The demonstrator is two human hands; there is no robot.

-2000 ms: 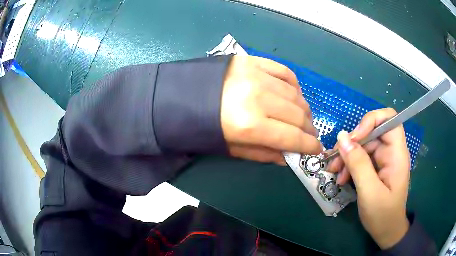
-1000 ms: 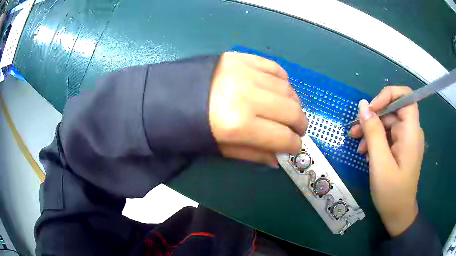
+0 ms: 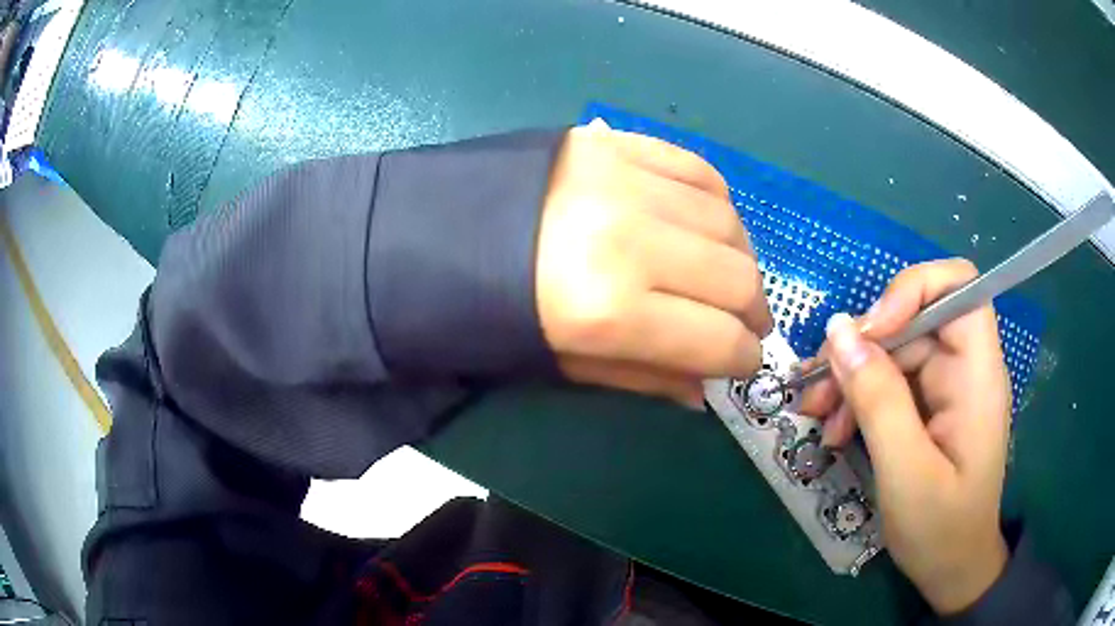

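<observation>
My left hand (image 3: 654, 263) is closed over the upper part of a silver-grey fixture strip (image 3: 792, 489), which slants down to the right. Three round units show below my fingers; the uppermost round unit (image 3: 765, 393) is beside my fingertips. My right hand (image 3: 935, 428) holds grey tweezers (image 3: 997, 279) like a pen, with the tips at the uppermost visible unit. A blue carrier sheet (image 3: 844, 245) with a grid of tiny pale dots lies behind and partly under both hands. The rest of the strip is hidden by my left hand.
The glossy dark green bench (image 3: 489, 73) lies around the work. A curved white rail (image 3: 905, 92) runs along its far side. A white piece (image 3: 394, 495) shows at the near edge by my lap. Grey floor with a yellow line is at the left.
Since a second ago, the tweezers have moved from the blue sheet down-left to the uppermost visible unit. My left hand and the strip have shifted slightly right.
</observation>
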